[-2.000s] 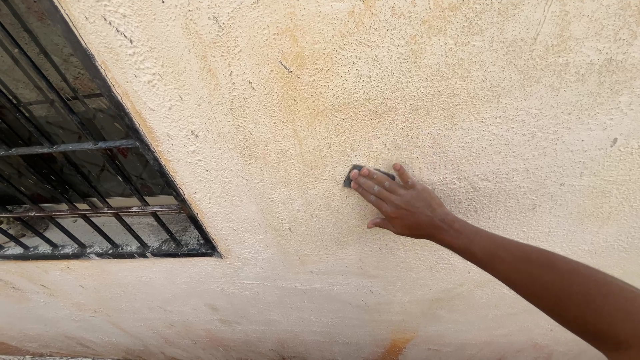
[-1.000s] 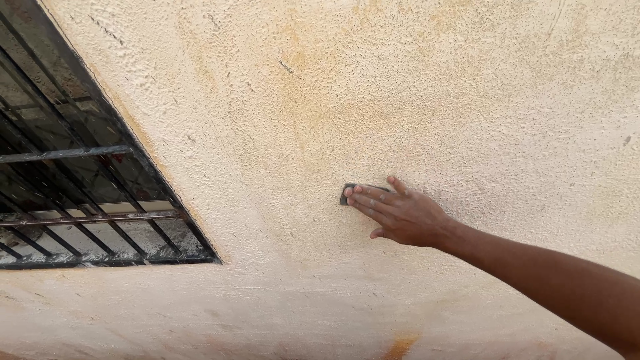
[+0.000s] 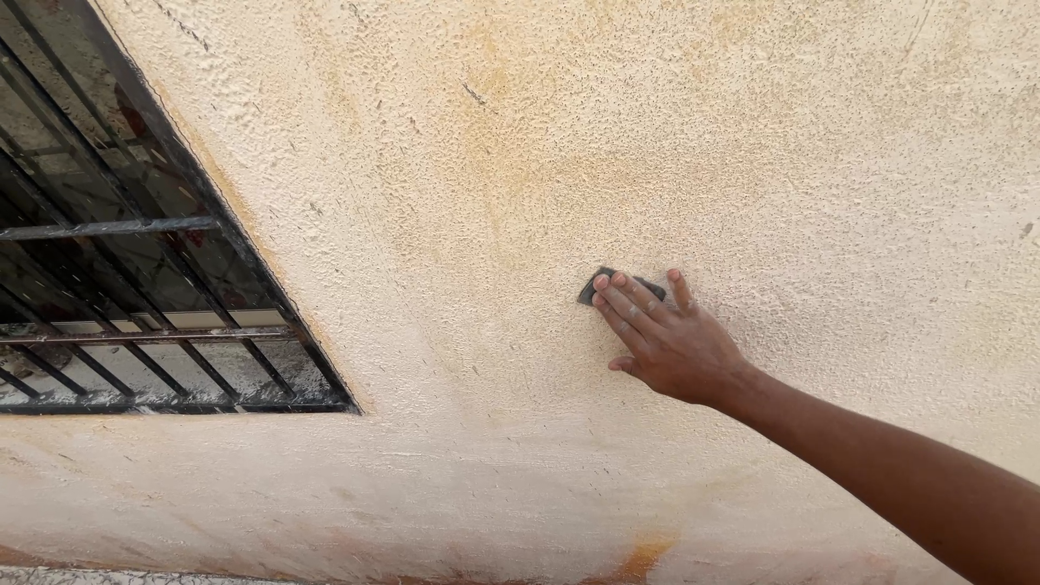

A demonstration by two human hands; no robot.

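My right hand (image 3: 670,337) lies nearly flat against a rough, cream-painted plaster wall (image 3: 487,325). Under its fingers is a dark, thin sheet, probably sandpaper (image 3: 595,286), pressed to the wall; its left corner and part of its upper edge show, and the rest is hidden by the fingers. Pale dust marks the fingers. The forearm reaches in from the lower right. My left hand is not in the frame.
At the left is a window opening with a black metal grille (image 3: 106,227), its lower bars dusted white. An orange-brown stain (image 3: 646,559) marks the bottom of the wall. A rough pale ledge or ground edge (image 3: 122,577) runs along the lower left.
My right hand stays on the dark sheet against the wall, having shifted only slightly over it. The fingers remain pressed on the sheet throughout.
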